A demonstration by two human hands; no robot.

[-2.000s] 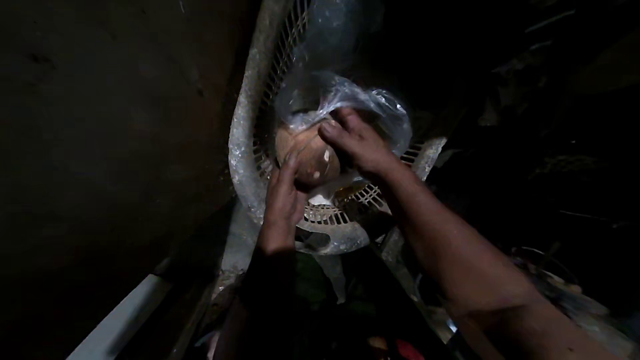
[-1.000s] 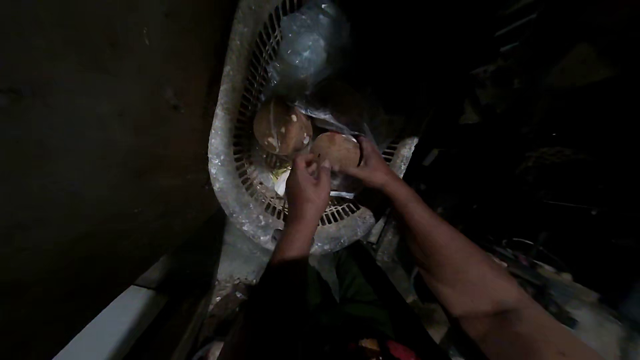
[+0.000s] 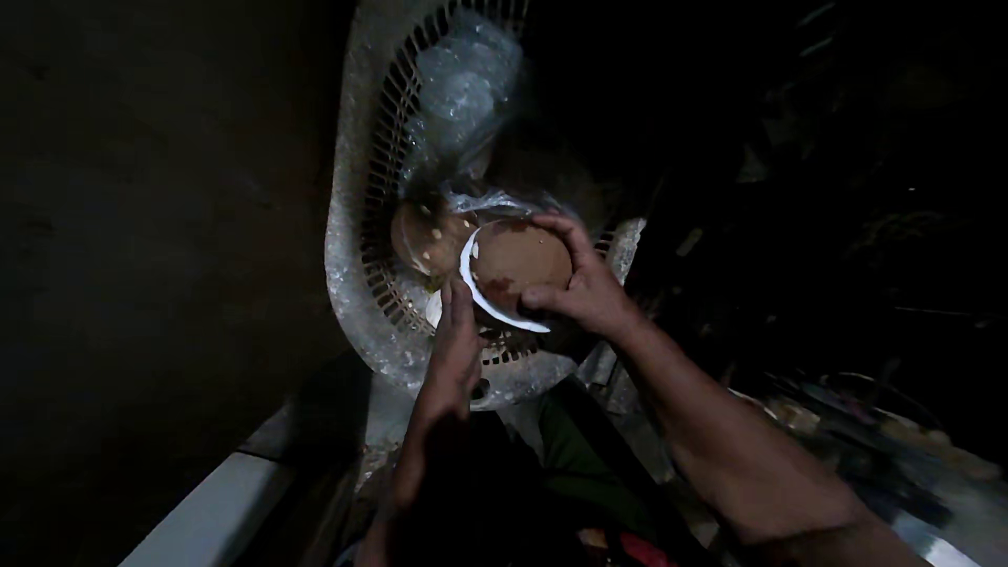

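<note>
My right hand grips a round brown piece with a flat face and a white curved edge, perhaps coconut; its material is unsure in the dim light. My left hand is at the lower left of this piece, fingers pointing up along the white edge; whether it touches is unclear. Just to the left, another rounded brown piece with pale spots lies in an openwork plastic seat or basket. Clear plastic film is bunched behind both pieces.
More crumpled clear plastic lies farther back, inside the openwork rim. A pale board or ledge is at the lower left. Blurred clutter lies at the lower right. Deep shadow hides much of the right side.
Two seconds ago both hands were at one brown rounded thing under the plastic. Now two pieces show apart, and the one in my right hand has its flat face and white edge showing.
</note>
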